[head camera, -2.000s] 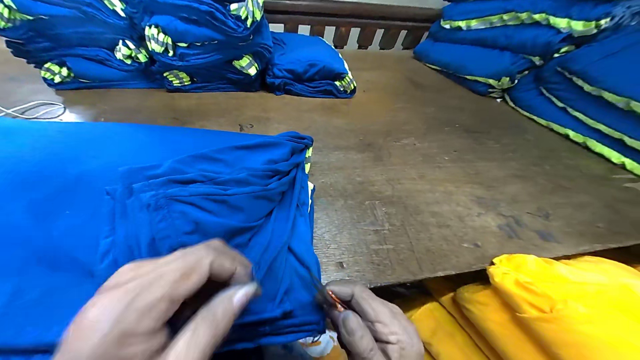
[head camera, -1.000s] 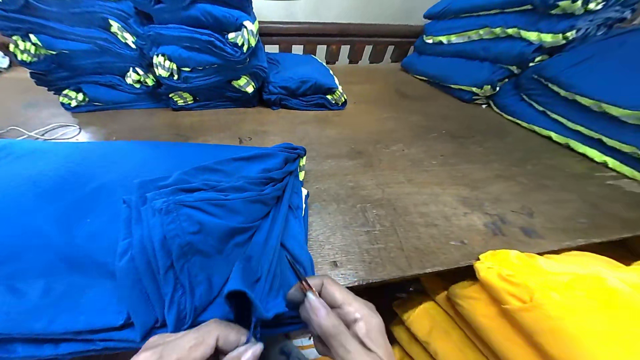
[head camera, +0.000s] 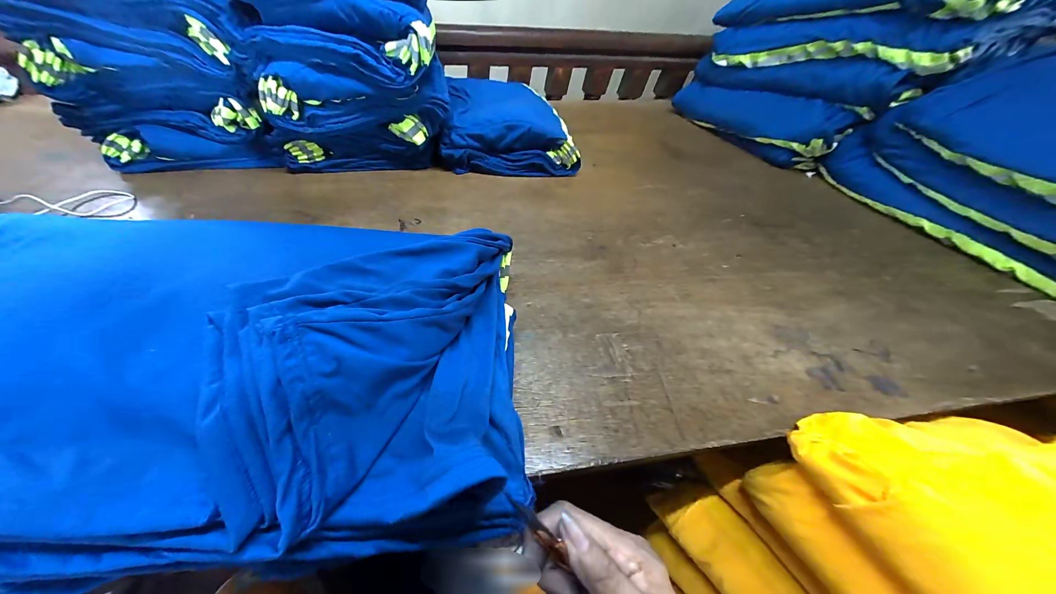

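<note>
A blue fabric garment point(head camera: 355, 371) lies folded on a layered blue stack at the left of the wooden table point(head camera: 660, 330), its hem hanging at the near edge. My right hand point(head camera: 602, 553) pinches a small pointed metal tool with orange-brown handles point(head camera: 549, 536), perhaps thread snips; its dark tip touches or nearly touches the garment's near right corner. A blurred patch point(head camera: 487, 569) at the bottom edge, just left of the right hand, may be my left hand; what it holds cannot be made out.
Folded blue garments with yellow-green reflective trim stand in piles at the back left point(head camera: 346, 91) and right point(head camera: 792, 82). Yellow folded garments point(head camera: 932, 495) lie beyond the table's near edge, lower right. A white cord point(head camera: 74, 200) rests at the left.
My left hand, plainly seen on the garment's near side before, has dropped to the bottom edge of the view. My right hand has moved slightly lower with the tool.
</note>
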